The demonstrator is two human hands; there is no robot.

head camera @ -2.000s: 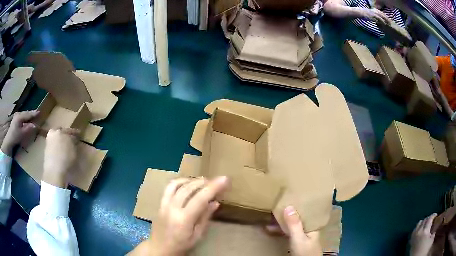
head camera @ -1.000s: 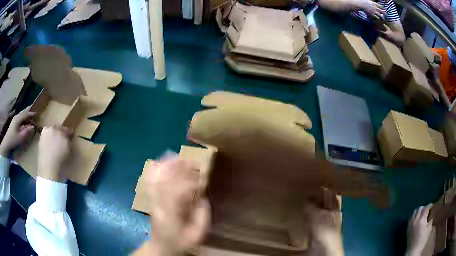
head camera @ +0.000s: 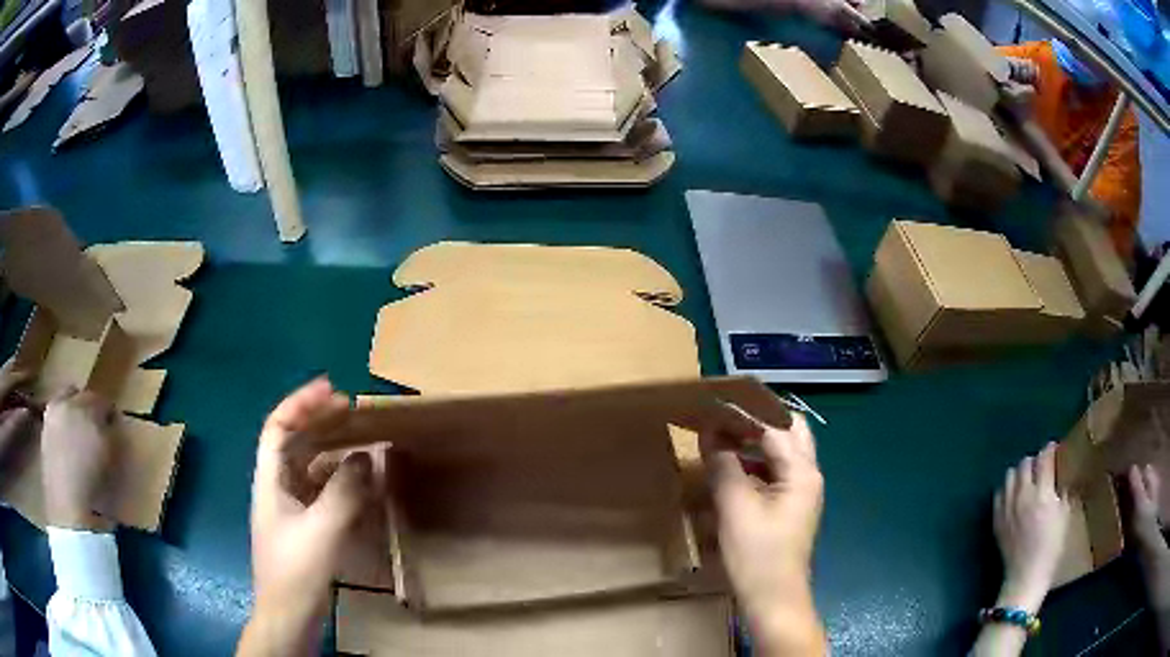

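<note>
An open mailer box point(head camera: 539, 513) is held in front of me over flat tan blanks, its lid panel point(head camera: 552, 413) folded up across the far side. My left hand point(head camera: 314, 494) grips the left end of the lid panel, thumb inside the corner. My right hand point(head camera: 763, 494) grips the right end the same way. The lid's end tabs are partly hidden by my fingers. A flat box blank point(head camera: 533, 321) with notched, rounded ears lies just beyond the box.
A grey digital scale point(head camera: 783, 276) lies right of the blank, with closed boxes point(head camera: 956, 289) beside it. Nested blanks point(head camera: 552, 96) are stacked across the table. A pale post point(head camera: 267, 128) stands at far left. Other people's hands fold boxes at left point(head camera: 80, 449) and right point(head camera: 1033, 520).
The box has turned so its lid stands at the far side instead of out to the right. Both hands now grip the lid's ends. The view has shifted right, and the scale is uncovered.
</note>
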